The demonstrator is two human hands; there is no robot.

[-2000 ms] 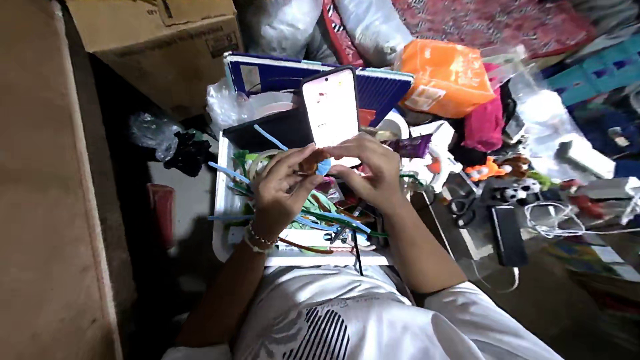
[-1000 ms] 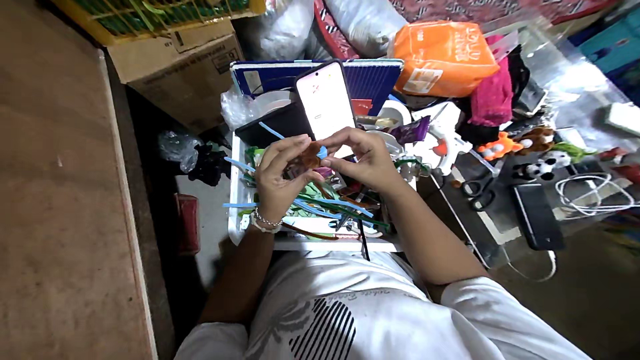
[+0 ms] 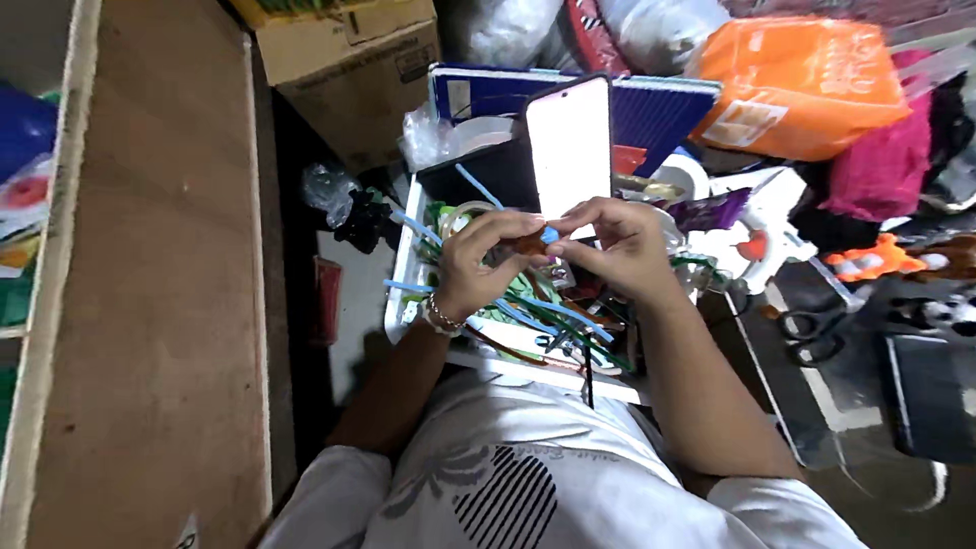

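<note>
Between the fingertips of both hands is a small brown fuzzy piece (image 3: 528, 242) with a light blue part (image 3: 549, 235) at its right end. My left hand (image 3: 484, 263) grips the brown side, and my right hand (image 3: 618, 244) pinches the blue end. Just behind the hands a smartphone (image 3: 570, 149) stands upright with a bright screen. Under them lies a white tray (image 3: 534, 372) holding blue pipe cleaners (image 3: 583, 317), with green and brown ones among them. Fingers hide part of the small piece.
A brown wooden panel (image 3: 152, 274) rises at the left, near a cardboard box (image 3: 358, 84). To the right are black-handled scissors (image 3: 812, 335), a dark phone (image 3: 934, 396), an orange plush toy (image 3: 877, 258) and an orange bag (image 3: 801, 88). A blue board (image 3: 656, 114) stands behind the smartphone.
The view has shifted, with more of the wooden panel showing at the left. Both hands stay together on the small brown and blue piece, with only slight finger changes.
</note>
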